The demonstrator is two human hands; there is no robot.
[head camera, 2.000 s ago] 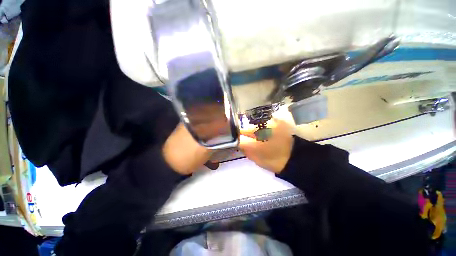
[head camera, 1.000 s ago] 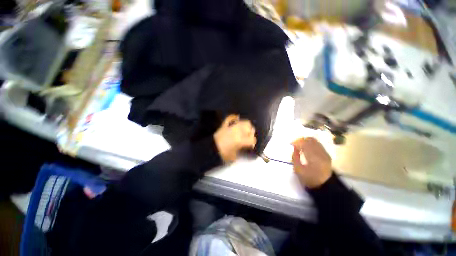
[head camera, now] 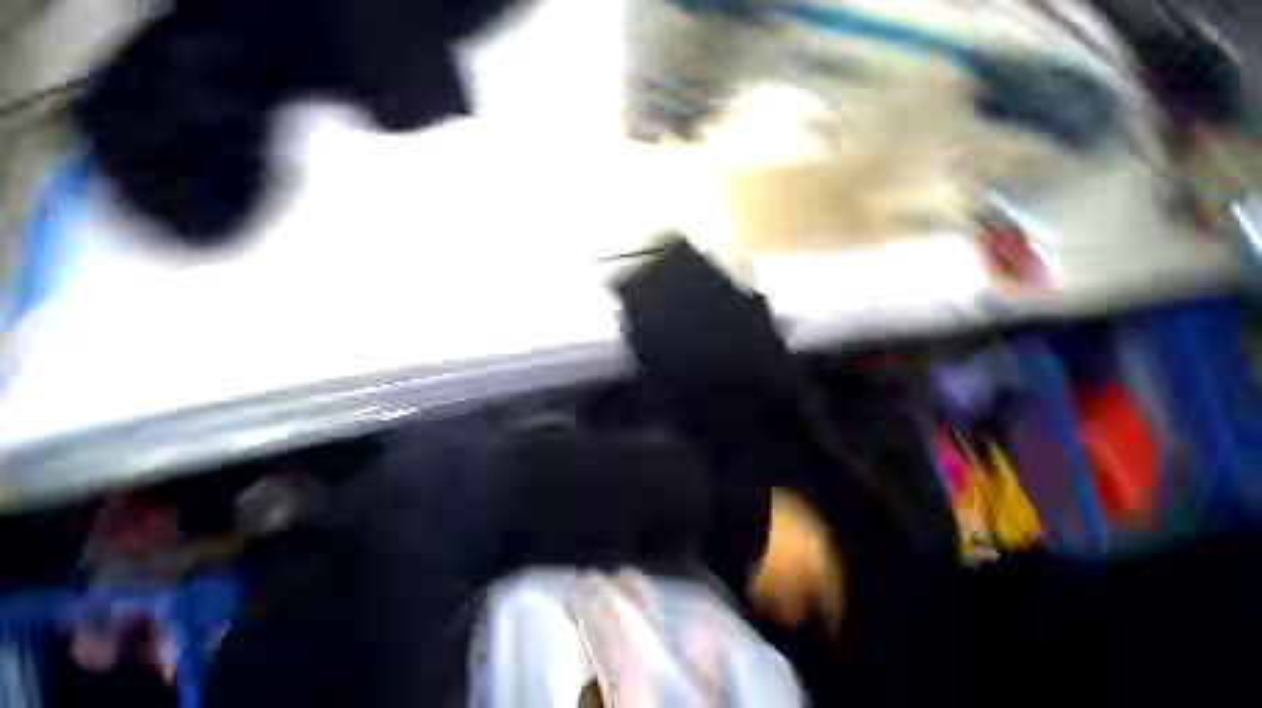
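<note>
The view is strongly blurred. A black garment piece [head camera: 699,311] lies over the table's front edge at the centre, with a thin dark thread or strip at its upper left tip. One blurred bare hand [head camera: 796,567] shows below the table edge, against black cloth and sleeves. I cannot tell which of my hands it is, or whether it holds anything. My other hand cannot be made out. A larger black cloth [head camera: 194,125] lies at the upper left of the table. The sewing machine's pale body [head camera: 844,180] is at the upper right, its needle area unclear.
The white table [head camera: 415,263] has a grey front edge running across the view. A small red thing [head camera: 1013,252] is at the bed's right end. Yellow and pink cloth [head camera: 999,491], with red and blue things, is below right. Pale cloth [head camera: 630,643] is at the bottom centre.
The view has swung down and right. The large black cloth now shows farther up and left. Both hands were above the table; now one shows below its edge, and a black piece crosses the edge.
</note>
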